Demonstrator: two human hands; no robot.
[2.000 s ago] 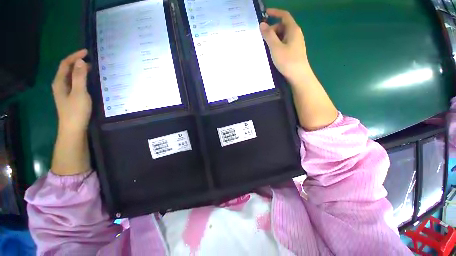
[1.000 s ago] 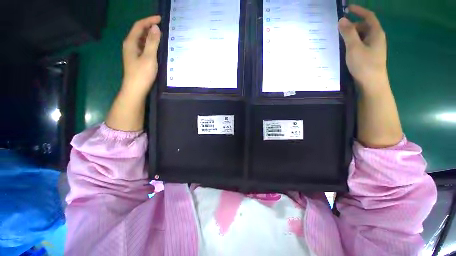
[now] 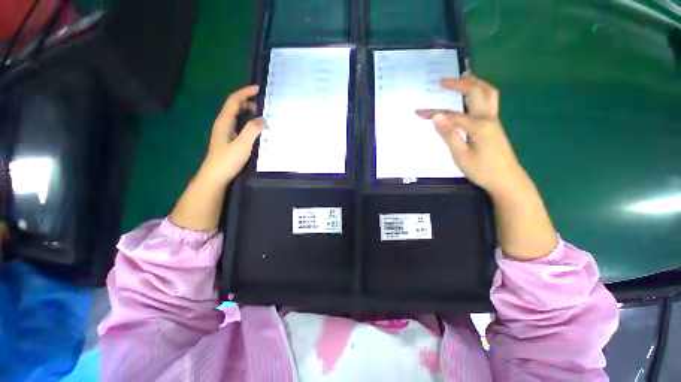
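A black foam tray (image 3: pixel 358 287) lies in front of me with two recesses. The left tablet (image 3: pixel 305 112) and the right tablet (image 3: pixel 403 142) sit in its upper part, both screens lit with white lists. A barcode label (image 3: pixel 317 220) lies below the left tablet and another barcode label (image 3: pixel 405 227) below the right one. My left hand (image 3: pixel 233 138) is at the tray's left edge, its thumb at the left tablet's edge. My right hand (image 3: pixel 474 134) is over the right tablet's right side, fingers spread, holding nothing.
The green bench top (image 3: pixel 567 149) reflects a lamp at the right. A black block-like stack (image 3: pixel 145 48) stands at the upper left. A dark glossy surface (image 3: pixel 45 179) and blue cloth (image 3: pixel 41 321) are at the left. Part of another tray (image 3: pixel 661 328) shows at the lower right.
The tray appears lower in view, with more of its far part showing. My right hand has moved from the tray's right edge onto the right tablet's screen area.
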